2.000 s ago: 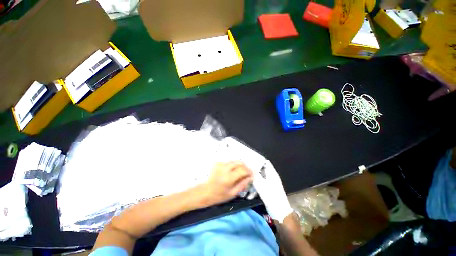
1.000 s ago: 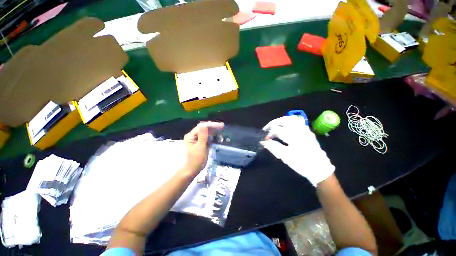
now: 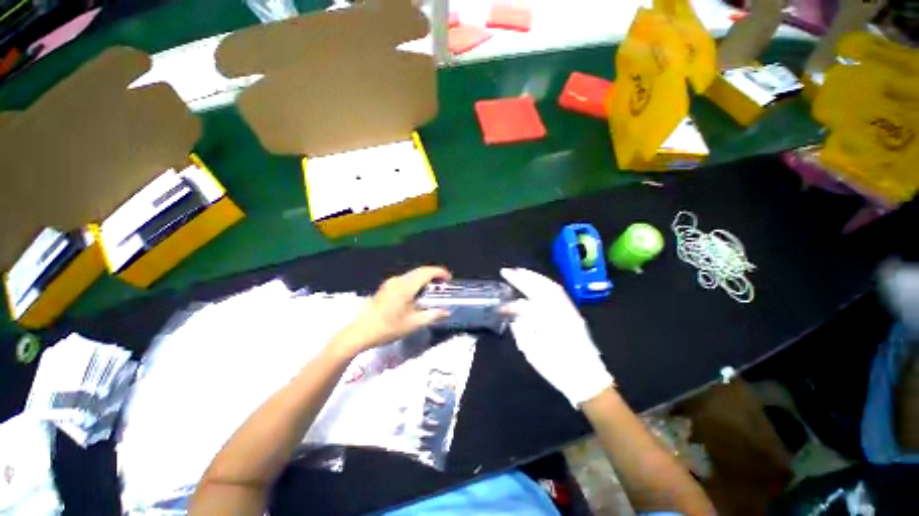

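A dark, flat electronic device [image 3: 467, 305] is held between my two hands above the black bench. My bare left hand [image 3: 401, 307] grips its left end. My white-gloved right hand [image 3: 554, 338] grips its right end. A printed clear plastic bag [image 3: 403, 403] lies below the device, at the right side of a large glaring white pile of bags [image 3: 232, 373]. Whether the device is bagged cannot be told.
Open yellow boxes [image 3: 373, 214] stand on the green conveyor [image 3: 453, 181] behind the bench. A blue tape dispenser [image 3: 581, 264], a green roll [image 3: 637, 246] and tangled pale loops [image 3: 713, 257] lie at right. Printed leaflets [image 3: 83, 386] lie at left. A person's blue sleeve [image 3: 879, 403] shows far right.
Two seconds ago my hands were low at the bench edge by the bags. The device came up between them one second ago and is now tilted differently. The view has shifted slightly.
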